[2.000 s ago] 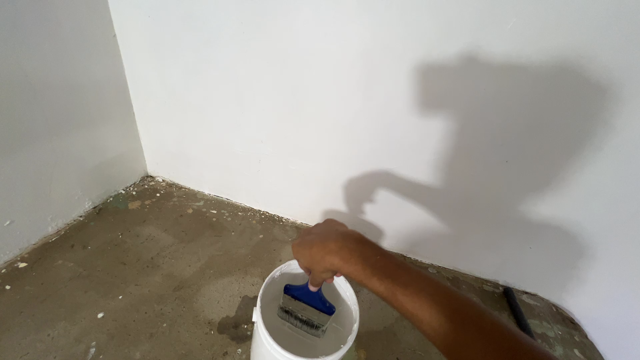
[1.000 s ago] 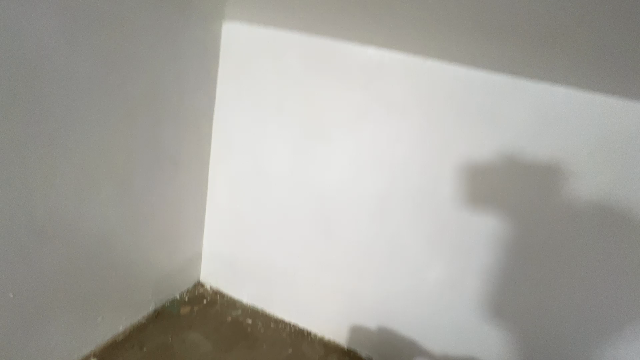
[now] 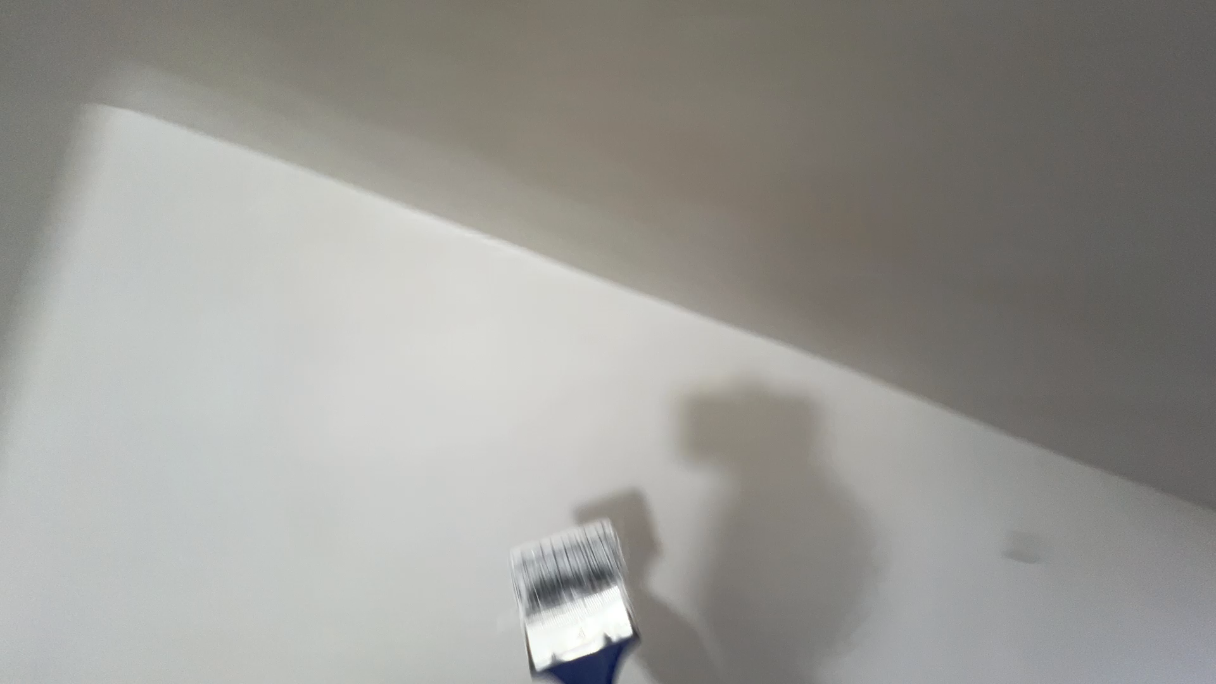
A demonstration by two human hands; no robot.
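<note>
A wide flat paintbrush [image 3: 575, 598] with a blue handle and metal ferrule rises from the bottom edge, bristles up. White paint coats its bristle tips, with darker bristles below. Whatever grips the handle lies below the frame, so neither my left hand nor my right hand shows. Behind the brush stands a white wall [image 3: 332, 408]; whether the bristles touch it cannot be told. The brush's shadow falls on the wall just above and to the right of it.
The ceiling [image 3: 855, 171], in shade, meets the wall along a slanting edge. A side wall [image 3: 24, 237] borders it at the left. A shadow of a head and shoulders lies on the wall right of the brush. A small mark [image 3: 1023, 547] is at the right.
The view has swung up from floor to ceiling. Two seconds back a hand held the brush in a white bucket; now the brush is raised, bristles up, before the wall.
</note>
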